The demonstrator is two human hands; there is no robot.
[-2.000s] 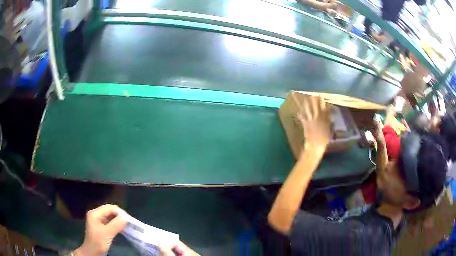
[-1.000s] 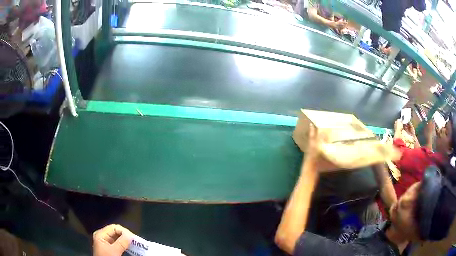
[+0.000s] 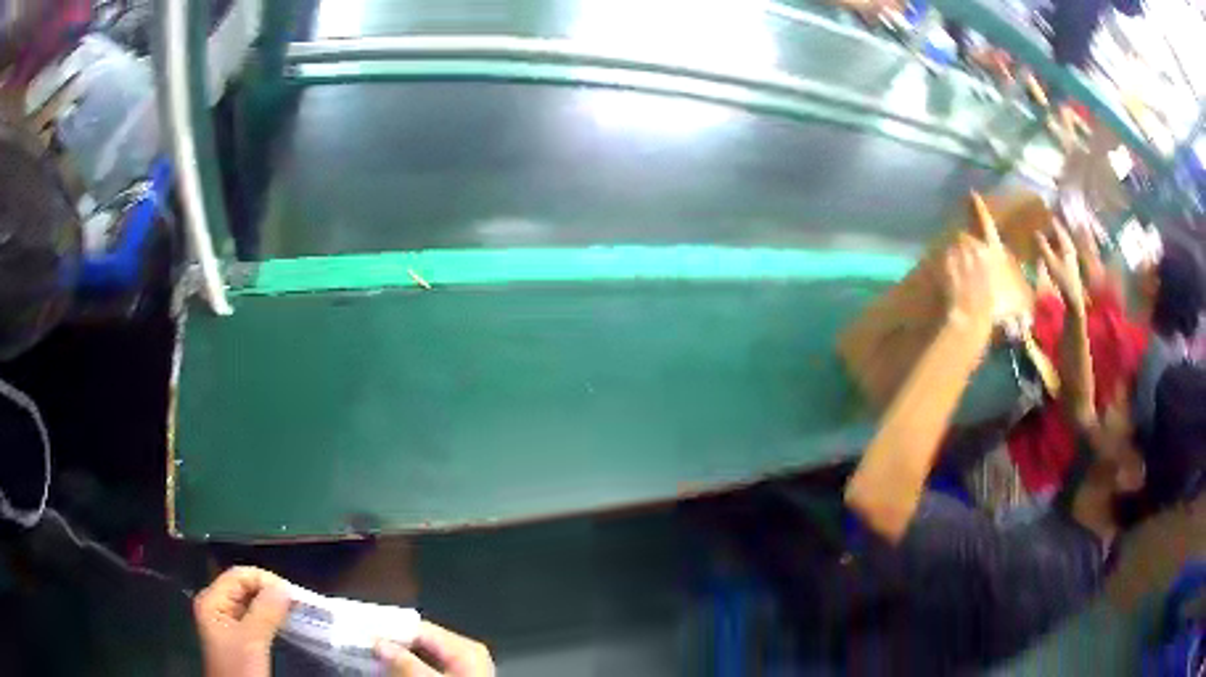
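A white label sheet (image 3: 347,624) with blurred dark print is held low at the bottom left, in front of the worktop's near edge. My left hand (image 3: 242,619) pinches its left end between thumb and fingers. My right hand (image 3: 439,652) is cut off by the bottom edge and holds the sheet's right end. The sheet is tilted slightly down to the right. The print is too blurred to read.
The green worktop (image 3: 529,397) has a bright green strip (image 3: 582,265) along its far side. At the right a neighbouring worker (image 3: 979,582) handles a brown carton (image 3: 913,311). A white pipe (image 3: 189,159), black fan (image 3: 33,238) and white cable (image 3: 46,456) are at the left.
My right hand shows at the sheet again after being almost out of the picture. The neighbour's carton has moved right and is tilted up. The view has shifted.
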